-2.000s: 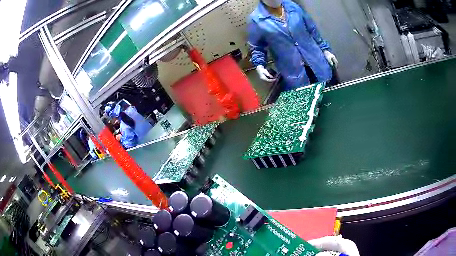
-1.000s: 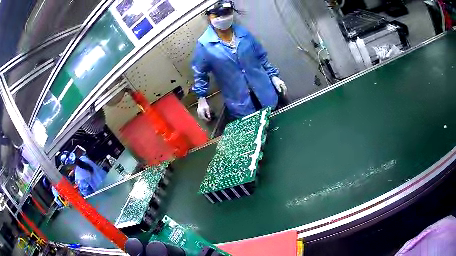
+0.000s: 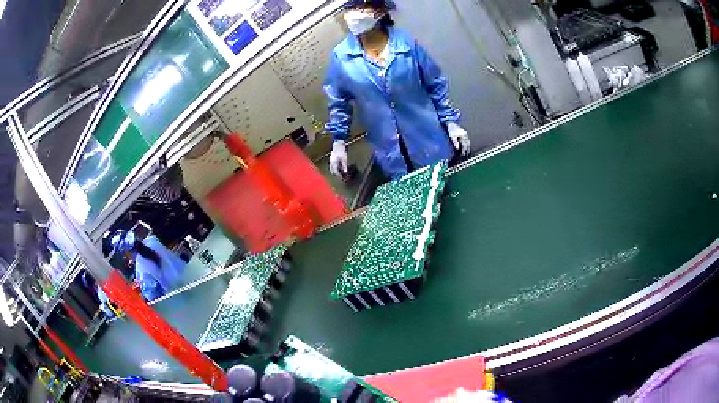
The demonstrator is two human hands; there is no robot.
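Observation:
A green circuit board (image 3: 315, 367) with black cylindrical capacitors (image 3: 242, 379) lies at the bottom edge, mostly cut off. A white glove (image 3: 469, 397) shows at the bottom edge right of this board, with a small blue spot beside it. It seems to be my right hand, but only its top shows, so its fingers and any grip are hidden. A pink sleeve (image 3: 684, 379) is at the lower right. My left hand is not in view.
Two boards, solder side up, rest on the green conveyor (image 3: 552, 236): a near one (image 3: 390, 232) and one further left (image 3: 243, 299). A red sheet (image 3: 434, 379) lies at the near edge. A red-wrapped post (image 3: 162, 327) stands left. A blue-coated person (image 3: 394, 98) stands opposite.
The view has swung, first lifting the near board toward the bottom edge. Less of that board shows than two seconds ago. The white glove, out of view one second ago, shows again at the bottom.

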